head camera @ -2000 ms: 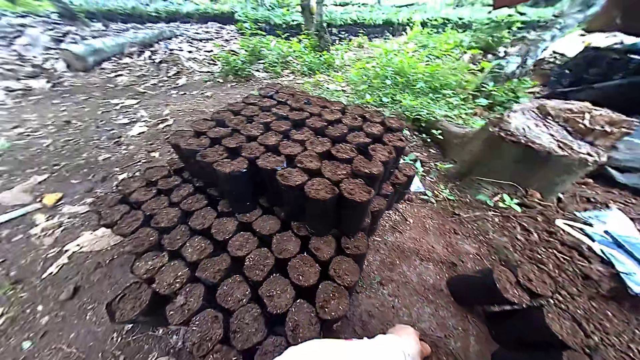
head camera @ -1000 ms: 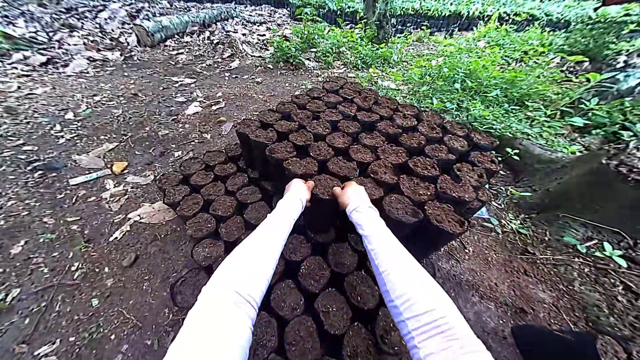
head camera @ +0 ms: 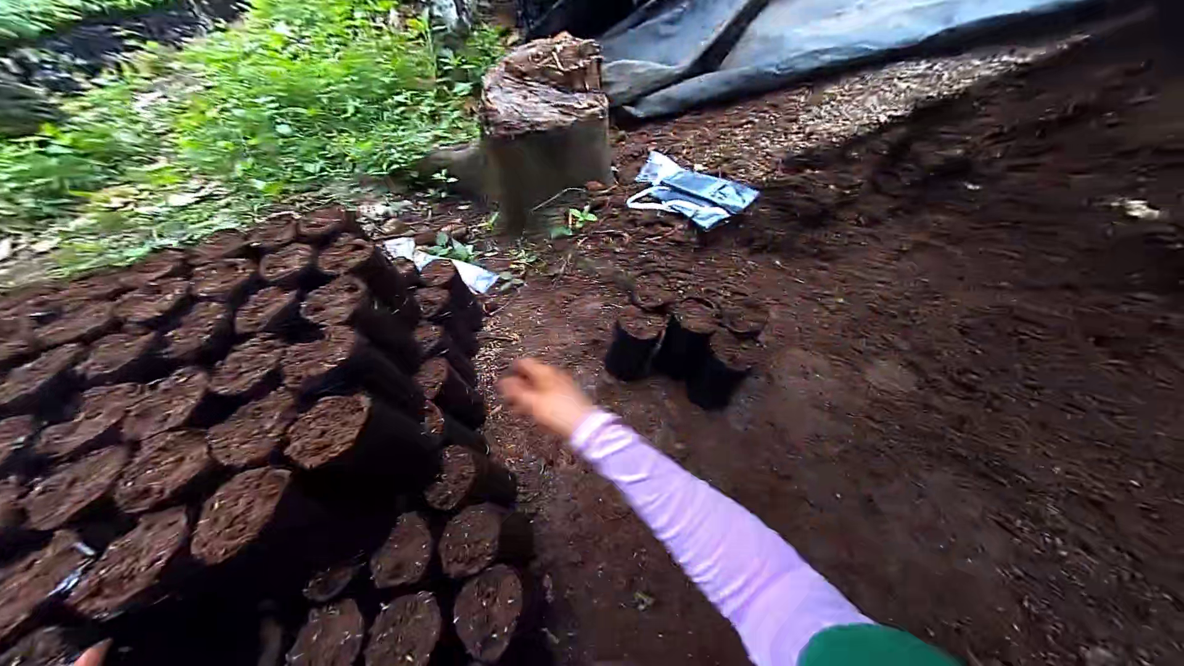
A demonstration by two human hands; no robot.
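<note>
My right hand (head camera: 546, 396), in a pale sleeve, is over bare soil between the stacked bags and a small group of bags. Its fingers look curled and blurred; nothing is seen in them. Of my left hand (head camera: 94, 653), only a fingertip shows at the bottom left edge, beside the stack. Black nursery bags filled with brown soil (head camera: 328, 431) stand packed upright in an upper layer, with a lower layer (head camera: 488, 610) showing at its right side. Several more soil-filled bags (head camera: 684, 347) stand on the ground just right of my right hand.
A tree stump (head camera: 546, 139) stands behind the bags, with green weeds (head camera: 305, 102) to its left. A blue and white plastic packet (head camera: 698, 191) lies on the soil right of the stump. Dark plastic sheeting (head camera: 814, 46) lies at the back.
The view has swung far to the right. A second ago both hands were together at a bag in the stack; now they are apart, my right hand out over the soil.
</note>
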